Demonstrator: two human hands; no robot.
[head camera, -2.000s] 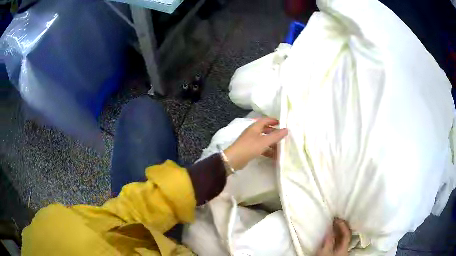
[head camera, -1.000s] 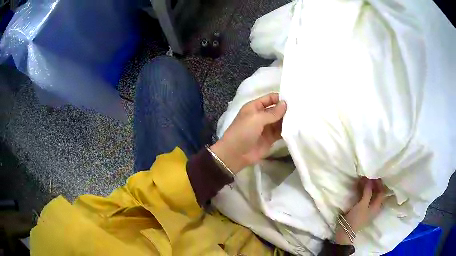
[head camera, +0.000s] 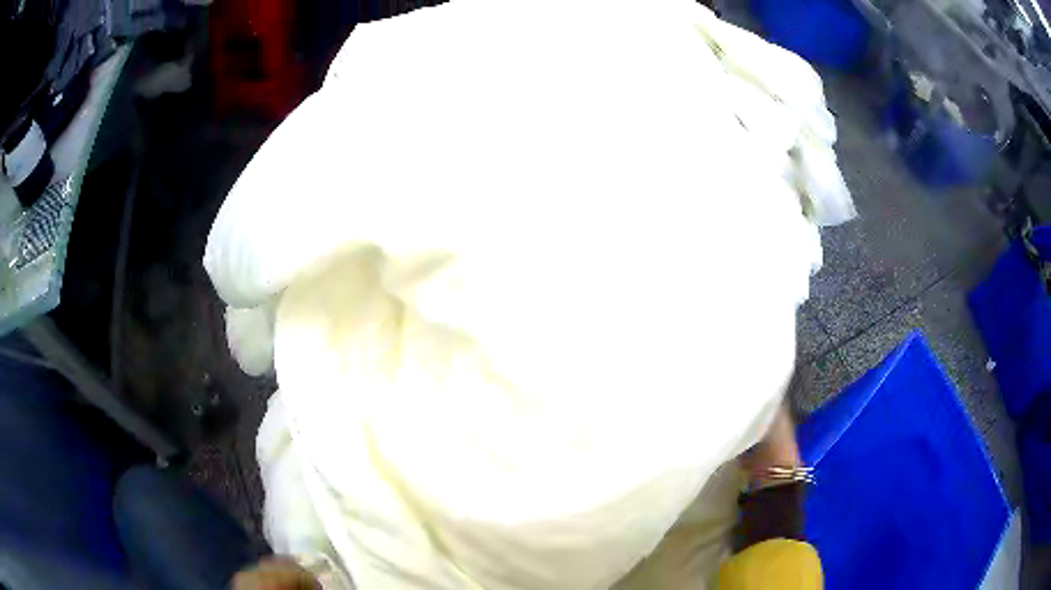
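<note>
A large white garment fills the middle of the view as a big bulging heap, overexposed at the top and with soft folds at the lower left. My right hand is at the garment's lower right edge; only the wrist with bracelets and part of the hand show, and the fingers are hidden by the cloth. My left hand is at the bottom edge at the garment's lower left, blurred and mostly cut off.
A blue bin stands at the right, beside my right sleeve. More blue containers are at the far right. A pale-topped table with items on it is at the left. A red object is at the back left. My jeans knee is at the lower left.
The view has swung to the right. The white garment now fills the centre. My left hand has dropped from the cloth edge to the bottom of the picture, and my right hand is mostly covered.
</note>
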